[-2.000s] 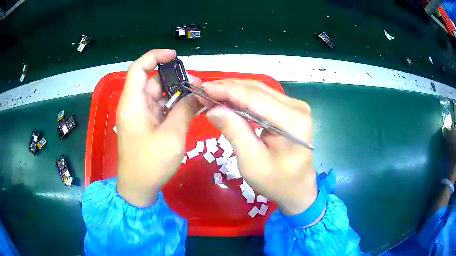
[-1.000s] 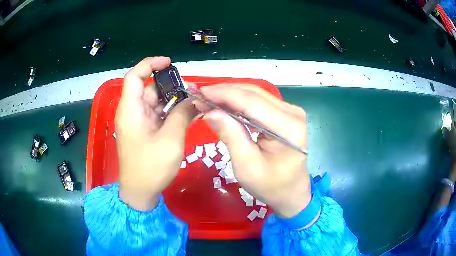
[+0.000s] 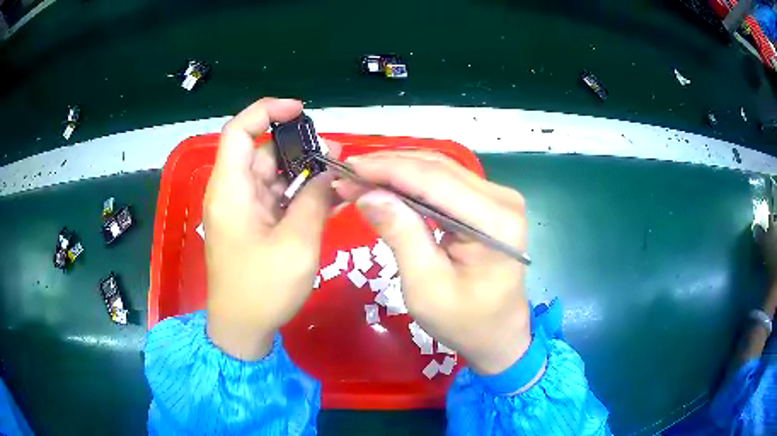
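Note:
My left hand [image 3: 260, 238] holds a black rectangular device unit [image 3: 295, 143] upright above the back left of the red tray [image 3: 341, 375]. A yellow and white tab [image 3: 296, 184] hangs from the unit's lower end. My right hand [image 3: 451, 255] holds thin grey metal tweezers [image 3: 434, 215]. Their tips are at the unit's lower right edge; whether they grip anything is too small to tell. Loose white pads [image 3: 388, 285] lie in the tray, partly hidden by my right hand.
Several black units [image 3: 117, 223] lie on the green bench left of the tray. Beyond the white strip [image 3: 528, 134], the dark green belt [image 3: 477, 51] carries spaced units [image 3: 385, 65] and a pale scrap [image 3: 681, 77]. Another person's arm [image 3: 756, 328] is at the far right.
The units and scrap on the belt have moved right. Both hands have shifted slightly, with the unit and tweezers still held and the tips still at the unit.

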